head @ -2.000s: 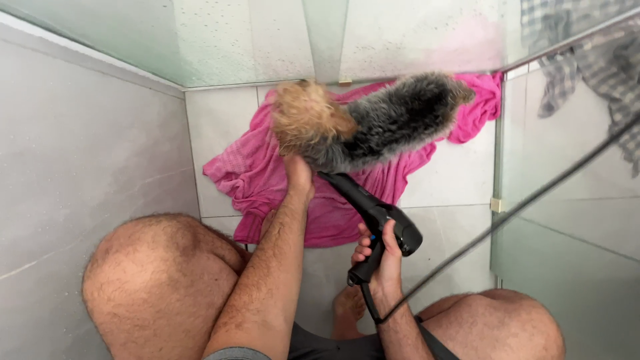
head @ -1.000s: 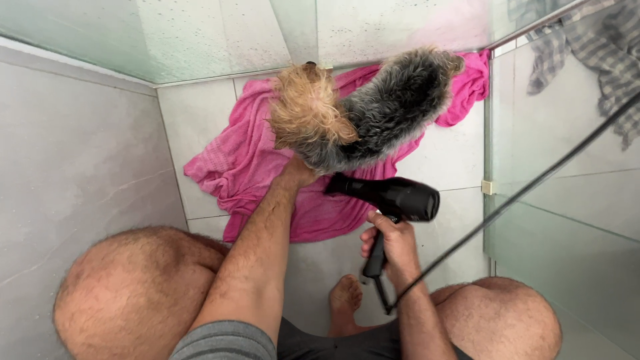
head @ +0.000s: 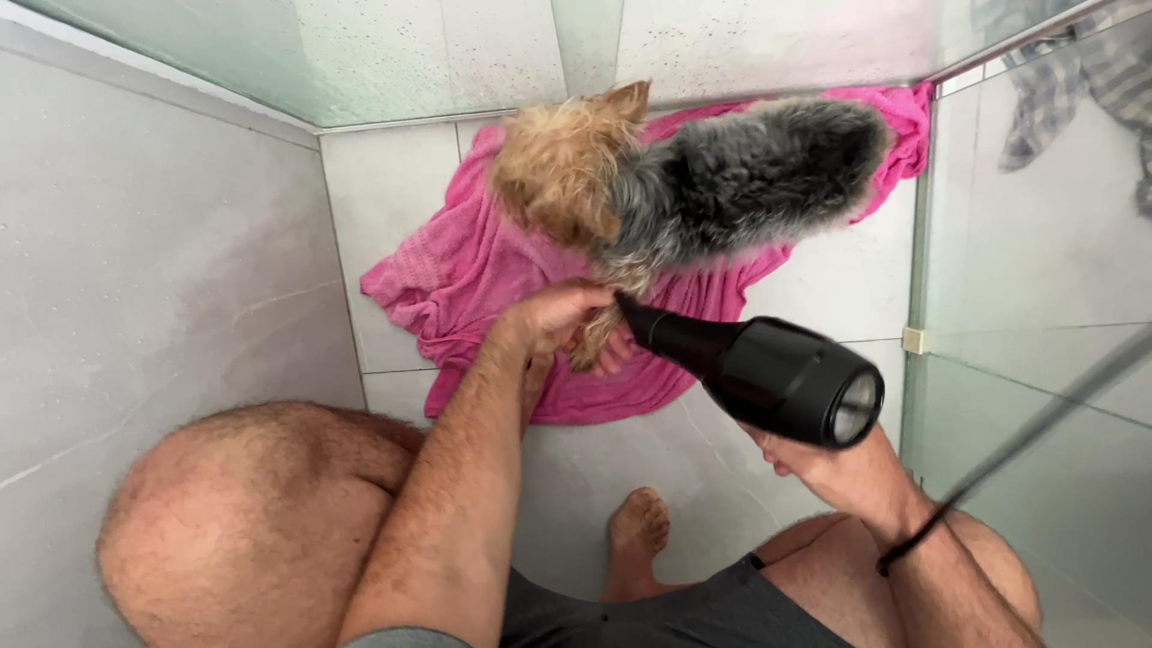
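A small dog (head: 747, 184) with a tan head and grey-black back stands on a crumpled pink towel (head: 486, 270), its head at the left. My left hand (head: 562, 319) holds the dog's front leg, whose tan paw hangs over my fingers. A black hair dryer (head: 765, 373) is in my right hand (head: 801, 459), which its barrel partly hides. The dryer's narrow nozzle points up and left, close to the held leg and my left fingertips. Its cord (head: 1017, 450) runs off to the right.
Glass shower panels (head: 765, 54) with water drops stand behind the dog and at the right. A grey tiled wall (head: 162, 252) rises at the left. Checked cloth (head: 1044, 108) shows through the glass at upper right. My bare foot (head: 641, 522) rests on the tiled floor.
The dog's front leg now shows raised in my left hand. The dryer's nozzle has moved over to that leg. The dog's head has turned, and one ear now stands out.
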